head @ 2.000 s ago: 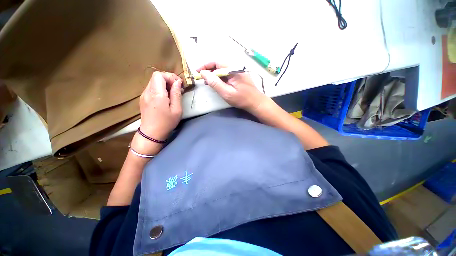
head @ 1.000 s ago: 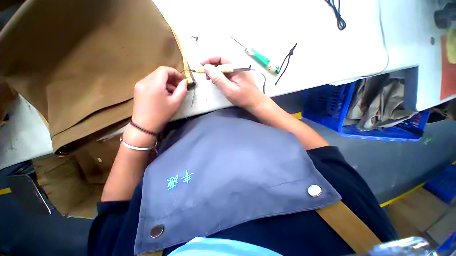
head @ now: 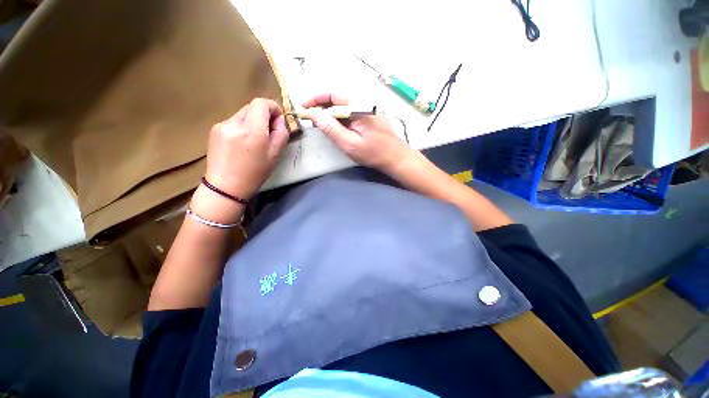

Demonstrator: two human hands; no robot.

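A large brown bag point(head: 148, 85) lies over the white tabletop at the left, with a paler yellow-tan binding point(head: 272, 68) along its right edge. My left hand point(head: 247, 144) pinches the bag's corner beside the seam end point(head: 292, 123). My right hand point(head: 354, 132) holds a slim cream tool point(head: 334, 114) like a pencil, its dark end pointing right and its working end at the seam end. The tip is too small to make out. Dark thread ends point(head: 297, 153) lie on the table just below the corner.
A green-handled tool point(head: 404, 89) with a thin shaft and a dark cord point(head: 447, 95) lie right of my hands on the white table point(head: 497, 62). A black cord bundle point(head: 529, 23) lies farther back. A blue crate point(head: 517, 167) of grey-beige pieces stands below the table.
My left hand has shifted left from where it was two seconds ago and stays at the corner. The cream tool has moved slightly left since one second ago, to the seam end.
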